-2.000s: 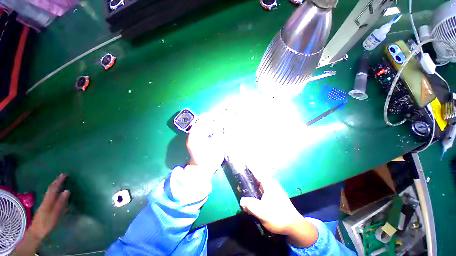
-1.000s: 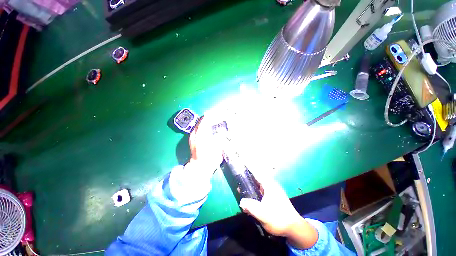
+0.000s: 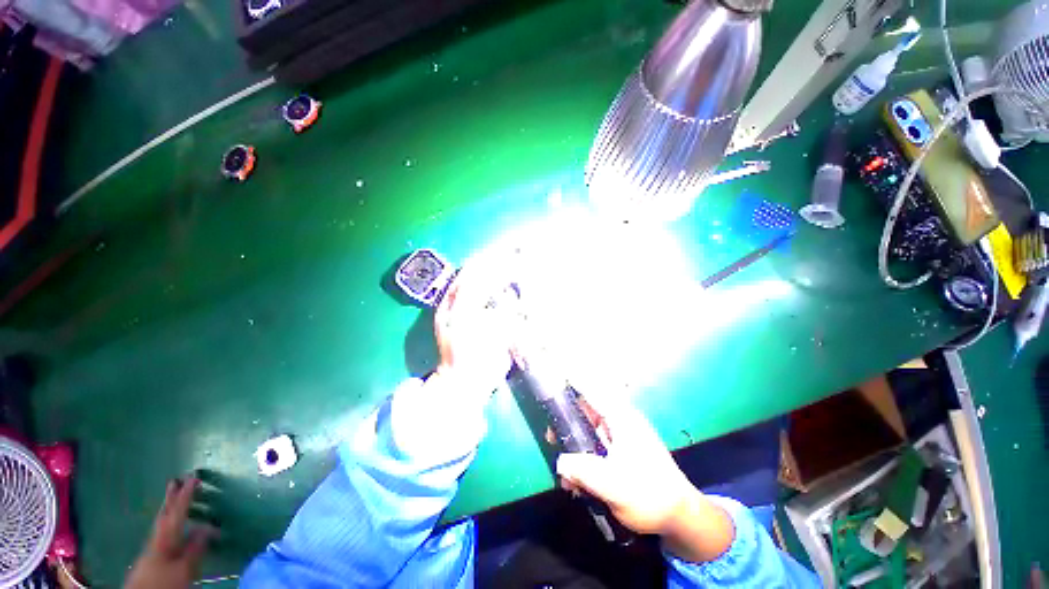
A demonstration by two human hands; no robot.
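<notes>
My right hand (image 3: 621,466) is closed around the black electric screwdriver (image 3: 558,403), which points up and left into the lamp glare. My left hand (image 3: 469,339) is at the screwdriver's front end, at the edge of the glare. It seems to hold a small part there, but the glare washes out the part and the fingertips. A square-round watch case (image 3: 423,276) with a pale rim lies just left of my left hand. A small white square piece with a dark centre (image 3: 275,456) lies on the green mat at the lower left.
The silver desk lamp (image 3: 673,109) stands close beyond my hands. Two round watch units (image 3: 301,112) lie at the far left. Another person's hand (image 3: 173,535) is at the lower left, near a fan (image 3: 25,495). A scrap tray (image 3: 972,460) is at the lower right.
The two round watch units have shifted right along the mat. The other person's hand left the view and is back, lower and further right. My hands have barely moved.
</notes>
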